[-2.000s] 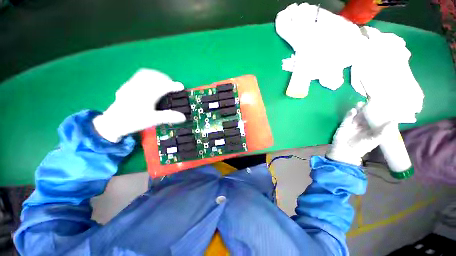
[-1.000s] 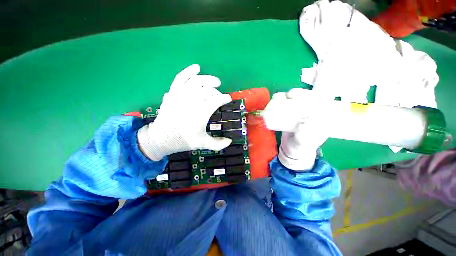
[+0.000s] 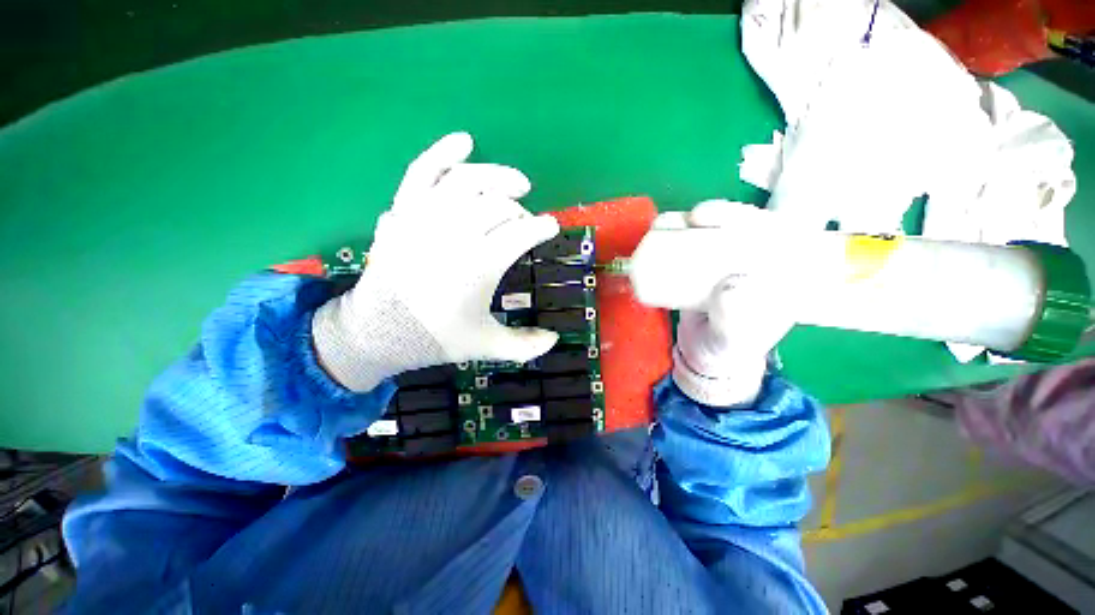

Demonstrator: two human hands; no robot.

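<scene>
A green circuit board (image 3: 492, 429) with black rectangular blocks lies on an orange-red pad (image 3: 636, 348). My white-gloved left hand (image 3: 432, 276) covers the board's upper left, with thumb and forefinger curved around a group of black blocks and the other fingers raised. My white-gloved right hand (image 3: 714, 276) grips the front of a fat white syringe (image 3: 919, 286) with a yellow label and green rear cap. The syringe lies nearly level, and its thin needle points left over the board's upper right blocks. Whether the needle touches the board cannot be told.
The pad lies on a green mat (image 3: 240, 168) near my lap. A crumpled white cloth heap (image 3: 877, 108) is behind the syringe. An orange-red object (image 3: 991, 36) is at the upper right. Another person's purple sleeve (image 3: 1039, 421) shows at the right edge.
My right hand has brought the syringe from the right side to the board and turned it level. My left hand has moved right over the board. In the last second little has shifted.
</scene>
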